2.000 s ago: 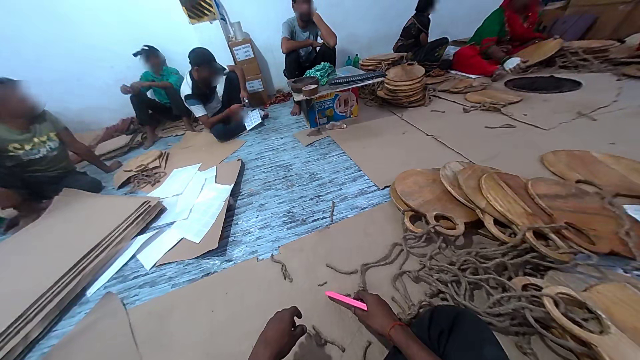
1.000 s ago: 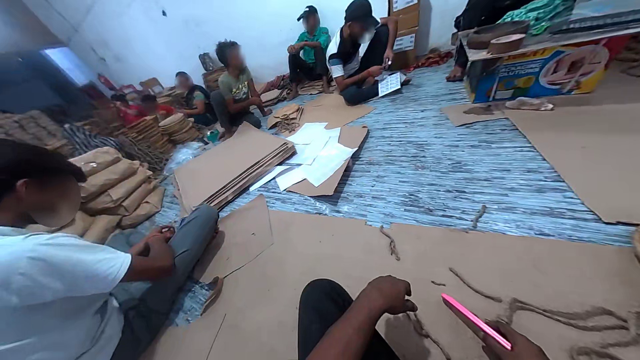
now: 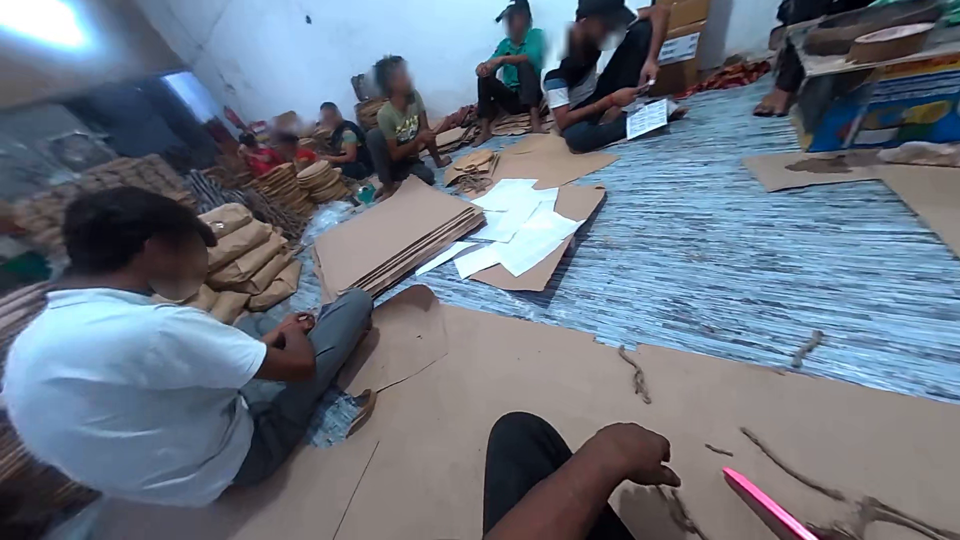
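My left hand (image 3: 637, 454) hangs above the brown cardboard sheet (image 3: 525, 390), its fingers loosely curled, the index finger and thumb apart, with nothing seen in it. Of my right hand (image 3: 761, 510) only a small part shows at the bottom edge, against a slim bright pink tool (image 3: 772, 504) whose kind I cannot tell. A length of jute rope (image 3: 795, 469) lies beyond the pink tool. Another short rope piece (image 3: 636, 375) lies farther forward on the cardboard, and one (image 3: 808, 349) rests at its far edge.
A person in a white shirt (image 3: 142, 382) sits close at left, near stacked brown paper packages (image 3: 247, 255). Ahead are a stack of cardboard sheets (image 3: 397, 232) and loose white papers (image 3: 536, 240). Several people sit along the wall. A printed box (image 3: 885, 105) stands at right.
The view has swung far to the left, so the wooden boards and rope pile seen two seconds ago are out of frame. The pink tool stays with my right hand, now mostly cut off below.
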